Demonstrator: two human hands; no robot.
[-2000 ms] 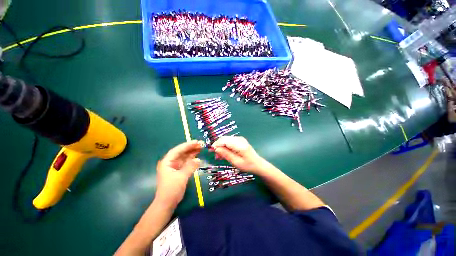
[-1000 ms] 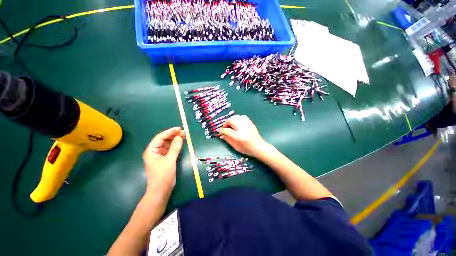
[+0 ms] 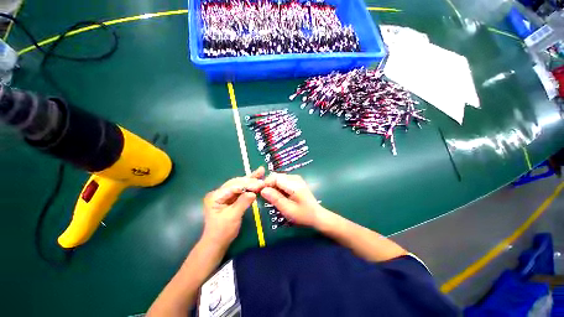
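My left hand (image 3: 227,201) and my right hand (image 3: 293,198) meet at the fingertips beside the yellow line. A small piece, probably a wire lead (image 3: 245,190), shows at the left fingertips; most of it is hidden by the fingers. A ladder-like row of red, black and white leads (image 3: 278,137) lies just beyond the hands. A small near pile of leads (image 3: 274,217) is partly covered by my right hand. A large loose pile of leads (image 3: 365,102) lies to the right of the row.
A blue bin (image 3: 290,65) filled with leads stands at the back. White paper sheets (image 3: 430,74) lie right of it. A yellow heat gun (image 3: 133,162) with a black cord (image 3: 59,186) lies at left. The green bench's edge curves along the right.
My right hand has left the row of leads and come back to my left hand; their fingertips now meet. The whole view has shifted slightly, moving the bench things rightward.
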